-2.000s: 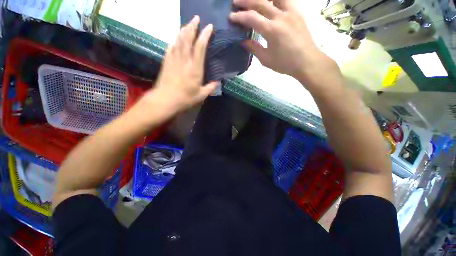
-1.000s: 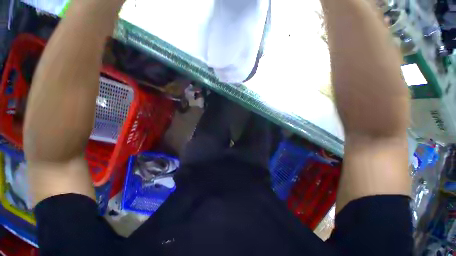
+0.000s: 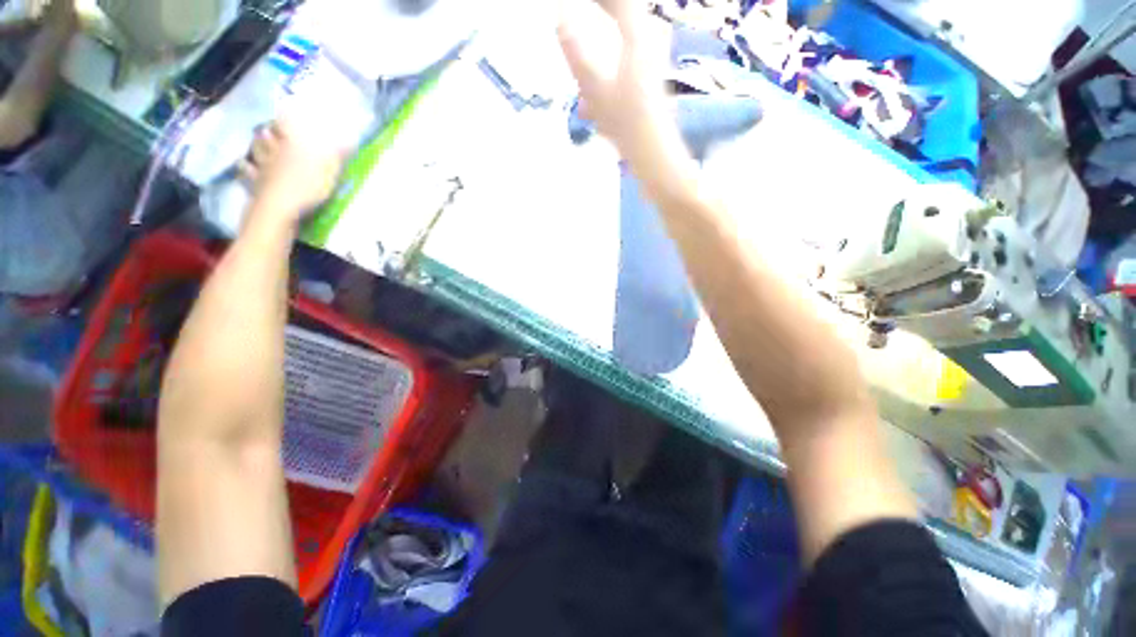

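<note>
A long grey fabric piece (image 3: pixel 654 280) lies on the white table, its rounded end near the green front edge. A darker grey piece (image 3: pixel 719 118) lies across its far end. My right hand (image 3: pixel 608 77) is blurred and reaches over the table beyond these pieces; whether it holds anything is unclear. My left hand (image 3: pixel 293 168) is at the table's left part, over pale material beside a bright green strip (image 3: pixel 374 156); its grip is unclear.
The sewing machine (image 3: pixel 959 286) stands at right. A blue crate of scraps (image 3: pixel 953 106) is at the back. Below are a red basket (image 3: pixel 94 361) with a white basket (image 3: pixel 343 411), and a small blue basket (image 3: pixel 467 535). Another person's arm (image 3: pixel 31 87) is at far left.
The view has shifted to show more table. My hands, out of view one second ago, now show, the left far to the left. The grey fabric lies without my hands on it.
</note>
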